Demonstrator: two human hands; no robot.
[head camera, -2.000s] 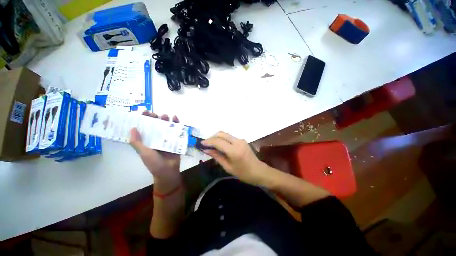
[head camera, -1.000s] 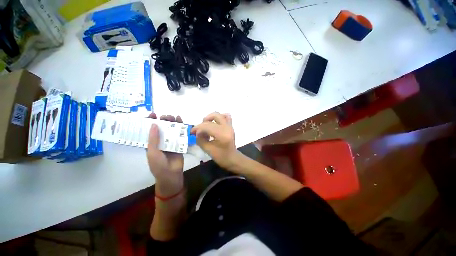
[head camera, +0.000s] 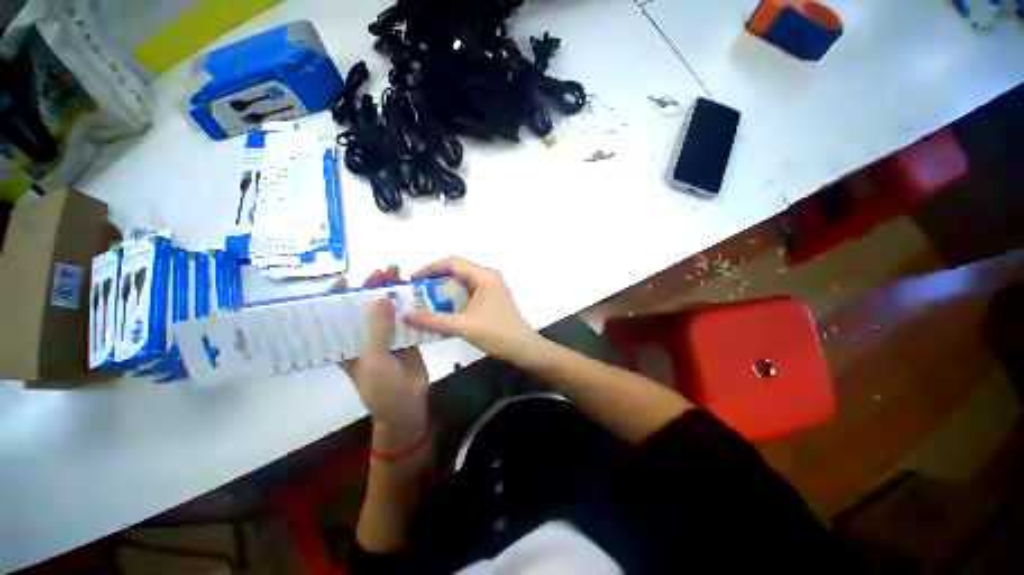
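A slim retail box (head camera: 281, 337), printed white side up with a blue edge, is held above the table's front edge, its hang tab end pointing left. My left hand (head camera: 387, 365) grips it from below near its right part, thumb on the printed side. My right hand (head camera: 477, 309) pinches the box's right end, where a blue end flap shows between thumb and fingers. Whether the flap is fully closed is hard to tell. No cable shows outside the box.
Packed boxes (head camera: 137, 303) stand upright beside a brown carton (head camera: 34, 286) at left. Flat box blanks (head camera: 294, 202) lie behind my left hand, with a larger blue box (head camera: 264, 81) beyond. A black cable pile (head camera: 449, 90), smartphone (head camera: 705, 146) and orange-blue ring (head camera: 795, 27) lie farther right.
The black piece at the box's right end has gone from sight. My right hand has closed around that end. The box has tilted, its left end lower, showing a blue long edge.
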